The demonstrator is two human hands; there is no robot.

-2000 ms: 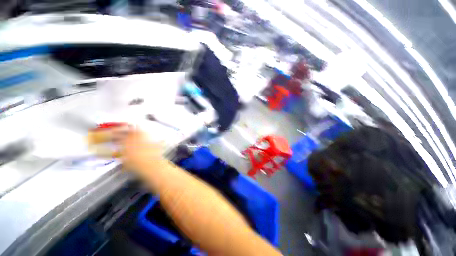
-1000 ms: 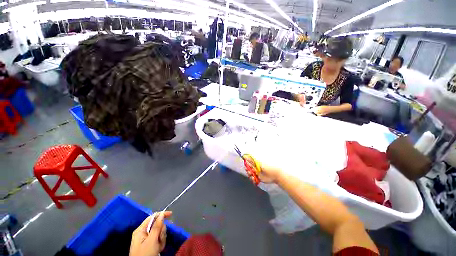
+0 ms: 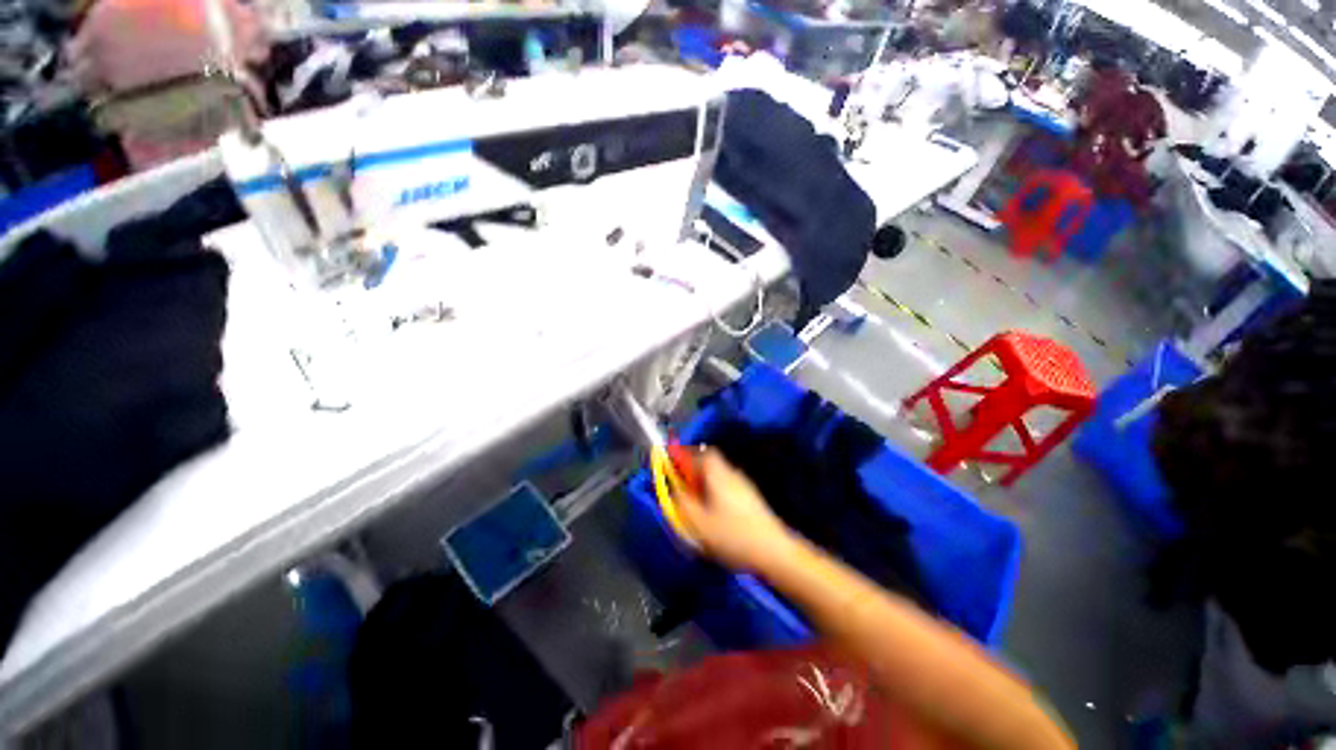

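My right hand (image 3: 714, 506) grips scissors (image 3: 668, 484) with red and yellow handle loops, in front of the table edge and over the near side of the blue crate. The blades point up toward the table edge and are blurred. My left hand is not in view. White strands (image 3: 832, 689) lie loose on the red-checked cloth over my lap (image 3: 718, 703). Dark garment cloth (image 3: 110, 396) lies on the left of the white sewing table (image 3: 484, 352).
A white JACK machine (image 3: 440, 176) stands on the table. The blue crate (image 3: 952, 564) holds black pieces beside my lap. A red stool (image 3: 1026, 381) stands in the aisle. A dark cloth heap (image 3: 1260, 469) is at the right edge.
The view has swung left from the white tub back to the machine table. My left hand, which held a stretched white strand, has left the picture. The scissors remain in my right hand.
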